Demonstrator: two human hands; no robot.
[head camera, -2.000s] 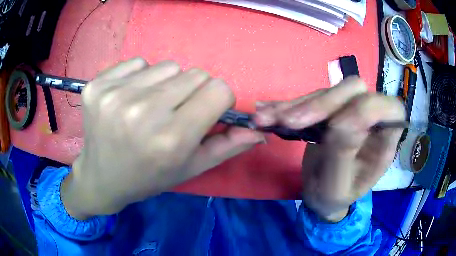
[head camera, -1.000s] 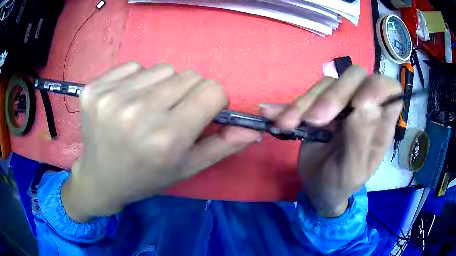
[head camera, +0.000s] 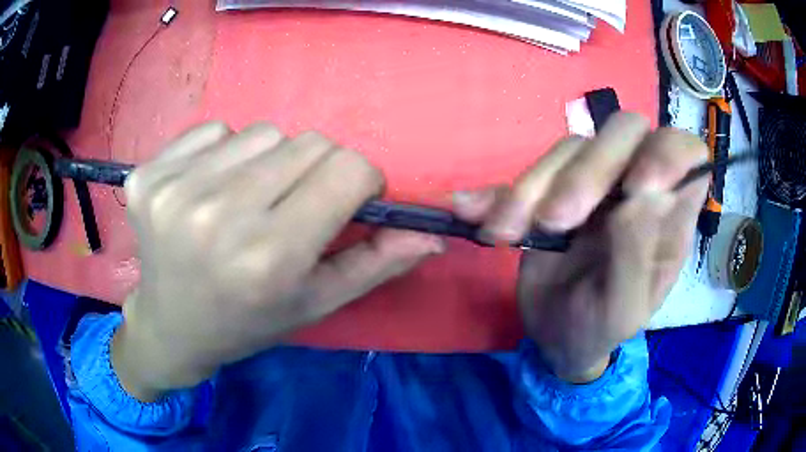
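The tablet (head camera: 411, 217) is held on edge above the red mat and shows as a thin black bar, its left end higher than its right end. My left hand (head camera: 239, 238) is closed around its left part, with the thumb below the bar. My right hand (head camera: 610, 212) has its fingertips on the bar's right part. Slim black tweezers (head camera: 720, 165) stick out from behind my right hand towards the right; their other end is hidden by the hand. The hands are slightly blurred.
The red mat (head camera: 389, 106) bears white sheets (head camera: 495, 19) at the far side, a foam pad (head camera: 603, 108) and a thin wire with a connector (head camera: 169, 16). Tape rolls stand at left (head camera: 25, 199) and right (head camera: 695, 53). An orange and black screwdriver (head camera: 718, 146) lies at right.
Both hands and the tablet have moved slightly left. The right fingers have shifted along the bar and the tweezers now point more upwards. The left hand's grip stays the same.
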